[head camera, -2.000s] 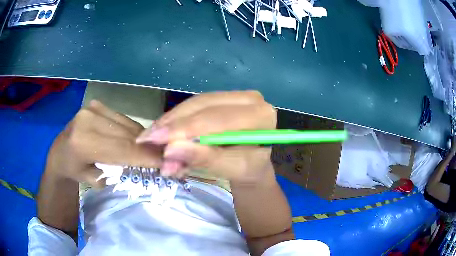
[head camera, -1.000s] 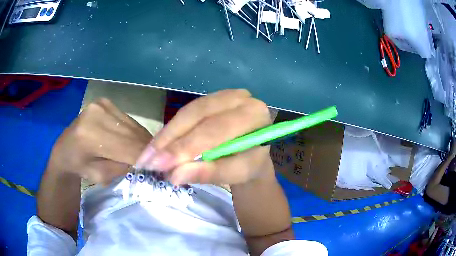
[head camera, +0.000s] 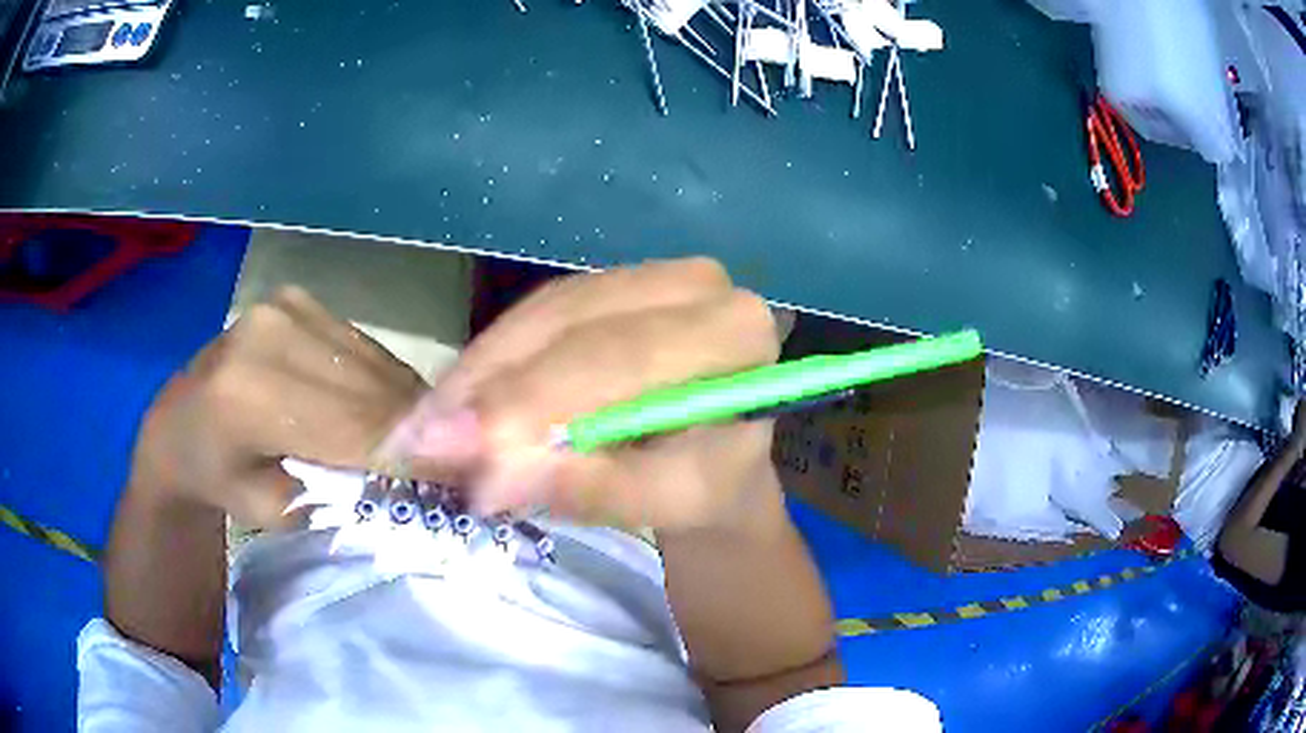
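Note:
My left hand (head camera: 272, 408) holds a fanned bunch of tagged metal stems over my lap. Their round grey ends with dark centres (head camera: 434, 518) stand in a row, and white label flags (head camera: 327, 498) show around them. My right hand (head camera: 616, 394) is closed around bright green tweezers (head camera: 781, 388), whose rear end points to the right. The tweezers' tips are hidden by my fingers. My right fingertips are at the bunch, close to my left hand. Both hands are slightly blurred.
A heap of tagged stems (head camera: 802, 50) lies on the green mat (head camera: 573, 158). A digital scale (head camera: 93, 35) is at far left, red-handled snips (head camera: 1114, 155) and dark pliers (head camera: 1219, 327) at right. A cardboard carton (head camera: 917, 465) stands below. A person's arm (head camera: 1268, 501) shows at the right edge.
The tweezers' rear end swung up, then dropped slightly. The row of round ends shifted and tilted a little in my left hand. Both hands stay at the bunch.

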